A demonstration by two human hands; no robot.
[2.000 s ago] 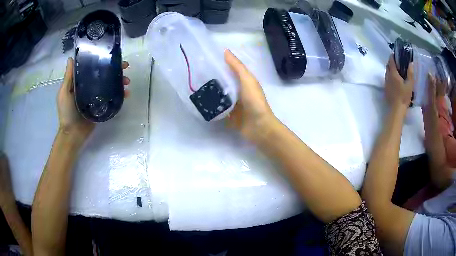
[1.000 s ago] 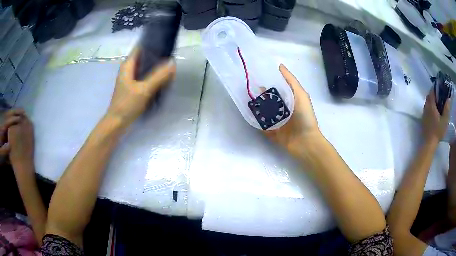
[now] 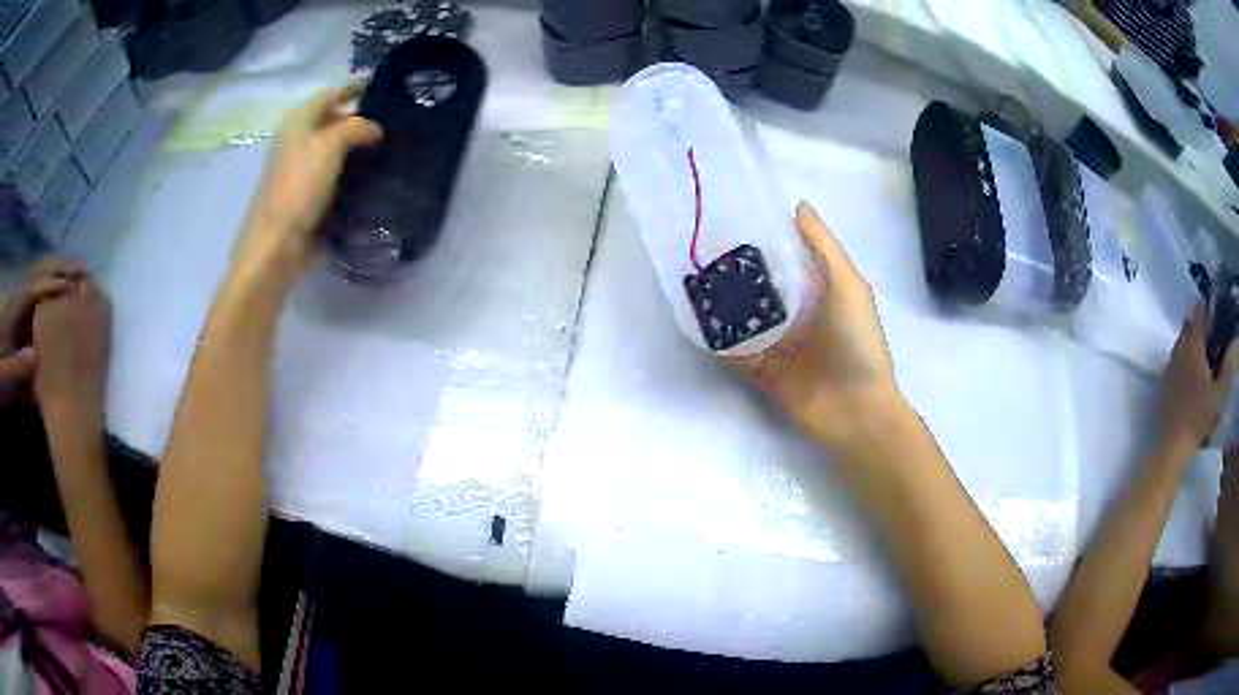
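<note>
My left hand (image 3: 302,177) grips the left edge of a black elongated oval cover (image 3: 408,149), with its hollow side up and round details near both ends. My right hand (image 3: 829,340) holds a frosted translucent tank body (image 3: 666,177) from its lower right side. A square black fan (image 3: 735,296) sits inside the body at its near end. A thin red wire (image 3: 696,204) runs from the fan towards the far end. The two parts are apart. The fingers behind the body are partly hidden.
Stacked black cups (image 3: 689,41) stand at the back. Flat black toothed pieces (image 3: 408,27) lie at the upper left. A part-assembled unit (image 3: 1003,204) lies on the right. A small black piece (image 3: 497,530) lies near the front edge. Other people's hands are at both sides.
The black cover, blurred a second ago, now shows its hollow side, with my left hand at its left edge. The view has shifted; the frosted body stays in my right hand.
</note>
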